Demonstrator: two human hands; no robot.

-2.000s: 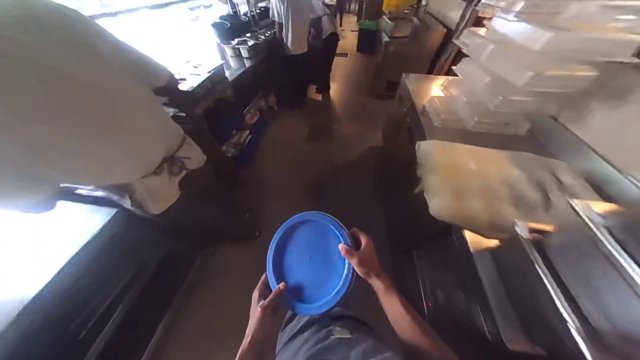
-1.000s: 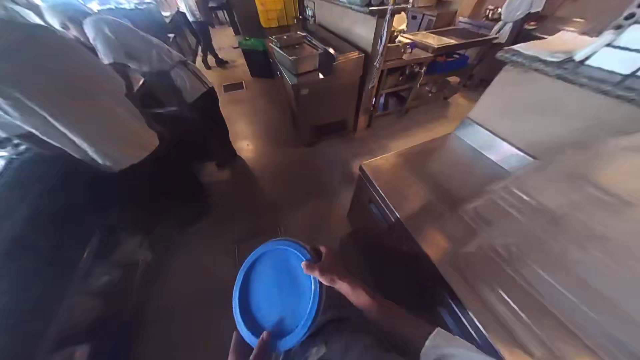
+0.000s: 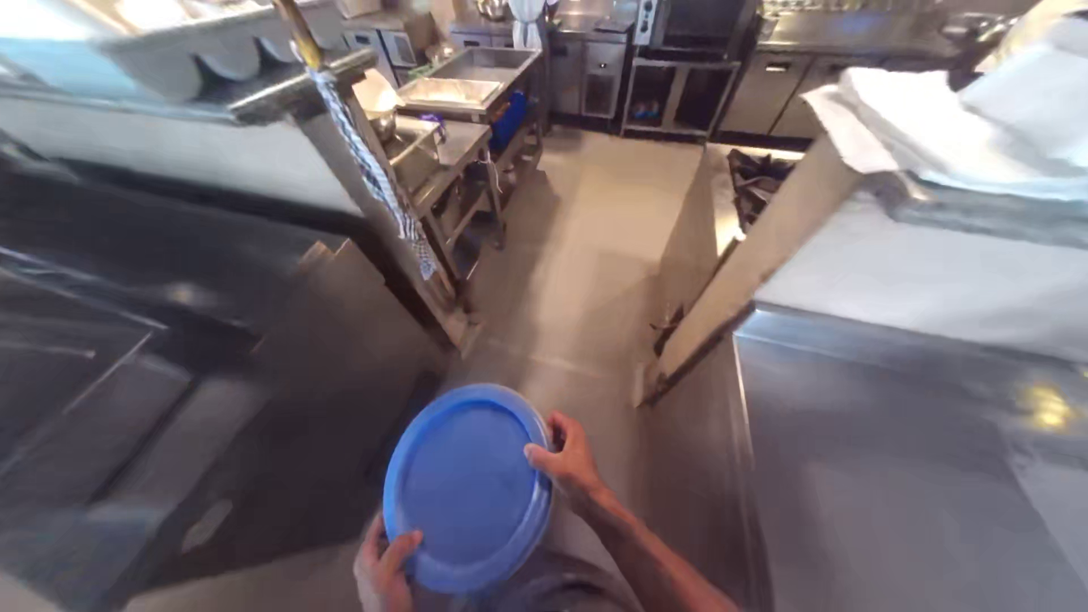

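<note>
A round container with a blue plastic lid (image 3: 467, 484) is held low in front of my body, its lid facing up toward the camera. My right hand (image 3: 571, 459) grips the upper right rim, thumb on top of the lid. At the lower left rim, my left hand (image 3: 387, 561) closes around the edge with its thumb over the lid. The lid and my hands hide the container's body and whatever is in it.
A narrow passage (image 3: 595, 246) runs ahead between two posts. A checked cloth (image 3: 374, 170) hangs at the left post. Steel counter (image 3: 892, 476) stands at right, with a stove (image 3: 756, 183) beyond the right post. Prep tables (image 3: 463, 140) stand ahead on the left, cabinets (image 3: 765, 93) at the back.
The view has turned far to the right and now faces a passage between posts. Co-workers at the left in the earlier frames have left view. Both hands still hold the blue-lidded container.
</note>
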